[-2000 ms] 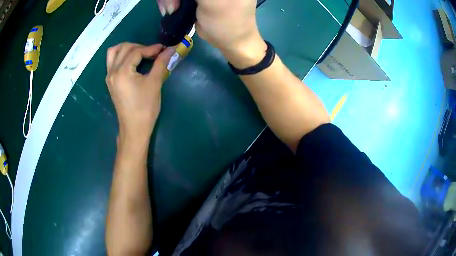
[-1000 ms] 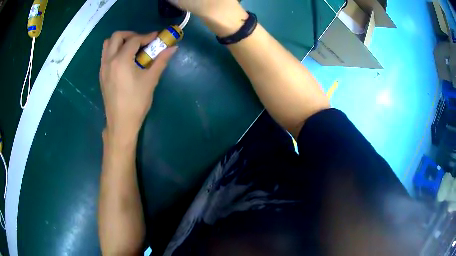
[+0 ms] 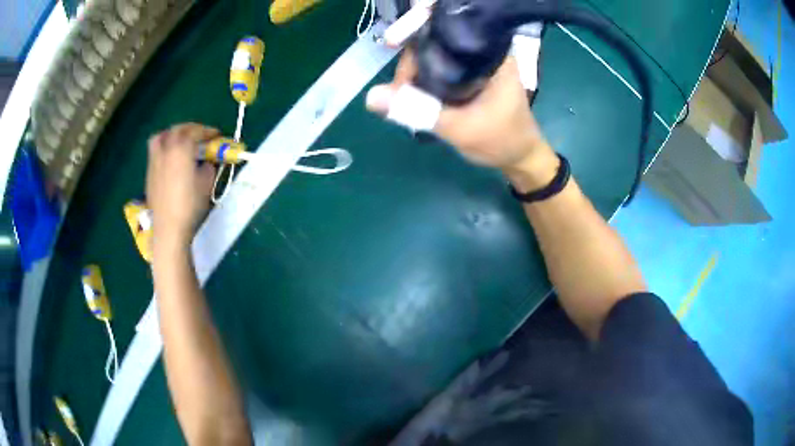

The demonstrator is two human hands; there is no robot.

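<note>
My left hand (image 3: 181, 179) is beyond the pale curved rail (image 3: 305, 113), with its fingers around a yellow corded unit (image 3: 228, 151). The unit's blue-banded end shows, and its white cord (image 3: 327, 162) loops across the rail. The rest of the unit is hidden by my fingers. My right hand (image 3: 488, 118), with white wraps on its fingers, grips the black electric screwdriver (image 3: 453, 52) at the top. The screwdriver's thick black cable (image 3: 643, 96) curves down on the right. The screwdriver's tip cannot be made out.
More yellow units lie beyond the rail, one above my left hand (image 3: 247, 71), one beside my wrist (image 3: 138, 228) and one lower left (image 3: 96, 292). A ridged strip (image 3: 87, 78) runs along the far left. An open cardboard box (image 3: 715, 165) stands past the table edge at right.
My left hand has moved with the unit from the near work surface to beyond the rail. My right hand still holds the screwdriver, now more fully in view. The camera view has shifted left.
</note>
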